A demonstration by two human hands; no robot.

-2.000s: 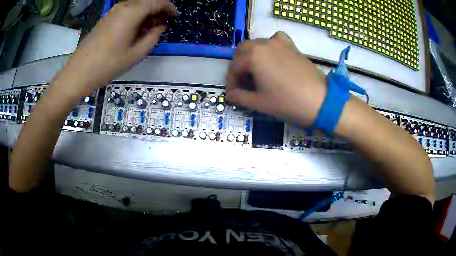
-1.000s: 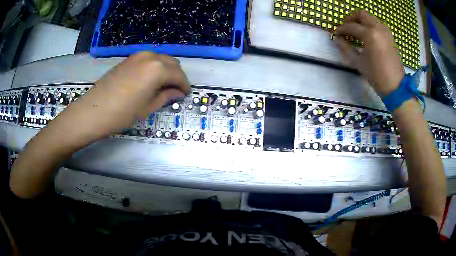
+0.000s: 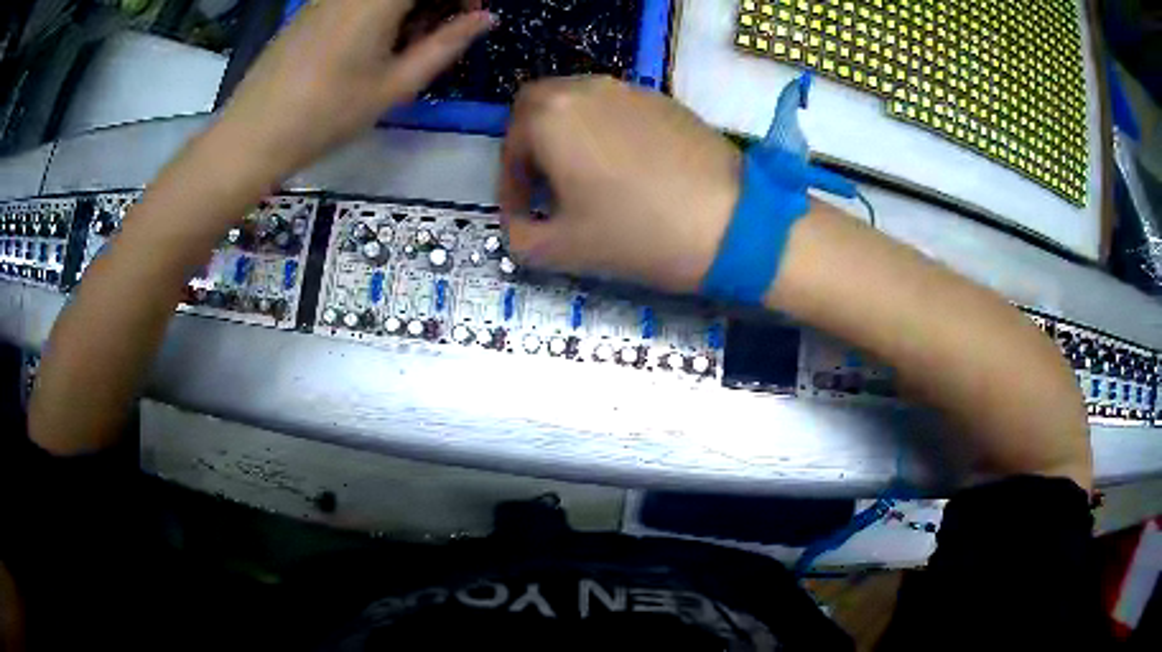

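Observation:
A circuit board panel (image 3: 421, 299) lies in the conveyor line in front of me, crowded with round capacitors and small blue parts. My right hand (image 3: 612, 185), with a blue wrist strap (image 3: 758, 229), is over the panel's upper edge. Its fingers are curled downward and hide what is between them. My left hand (image 3: 370, 64) is over the near left part of the blue component bin (image 3: 446, 117), which holds black leaded parts. Its thumb points right and its other fingertips are cut off by the top edge. Yellow transformers (image 3: 943, 102) sit in rows on the white board at upper right.
More panels lie left (image 3: 32, 240) and right (image 3: 1109, 369) in the line, with a dark gap (image 3: 762, 354) between panels. A dark pad (image 3: 745, 512) and a blue coiled cord (image 3: 847, 532) are on the ledge below. A clear plastic bag (image 3: 1138, 191) is at far right.
Since one second ago, my right hand has moved from the yellow transformers left to the panel. My left hand has moved from the panel up to the blue bin. The panels appear shifted right.

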